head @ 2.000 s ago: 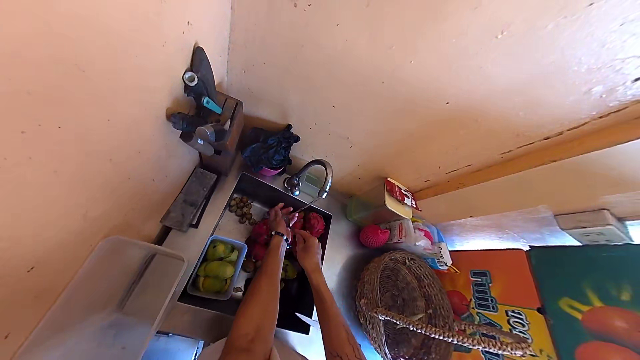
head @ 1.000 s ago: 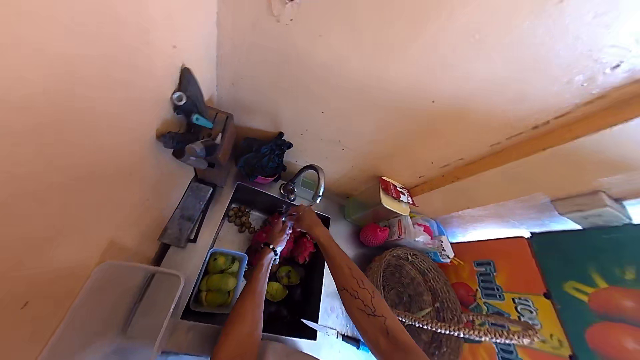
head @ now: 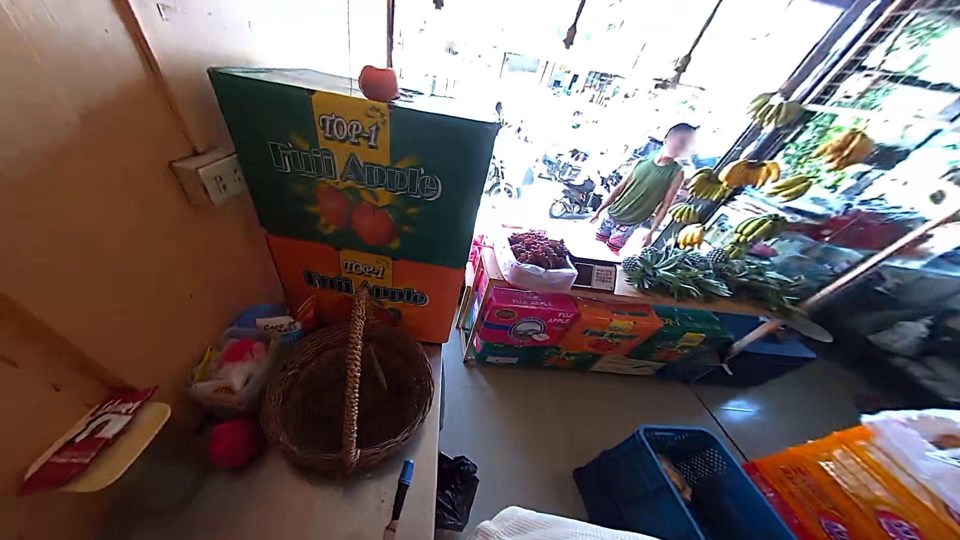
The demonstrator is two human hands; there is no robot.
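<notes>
Neither my left hand nor my right hand shows in the head view, so what they hold or touch is hidden. A brown wicker basket (head: 390, 397) with a braided handle stands on the counter (head: 292, 502). Near the counter's edge lies a knife with a dark and blue handle (head: 401, 487), its blade cut off by the frame. Left of the basket are a round pink-red object (head: 236, 442) and a plastic container with packets (head: 236, 371). A red packet on a pale lid (head: 97, 442) is at the far left.
Behind the basket are stacked Fuji apple cartons (head: 367, 187). Across the tiled floor, a fruit stand holds grapes (head: 538, 249), pineapples (head: 675, 274) and bananas (head: 709, 184). A blue crate (head: 630, 487) stands at the lower right. A person in a green top (head: 637, 187) is outside.
The view has swung far to the right, from the sink to the shop front. Both hands, seen at the red fruit in the sink before, are out of frame.
</notes>
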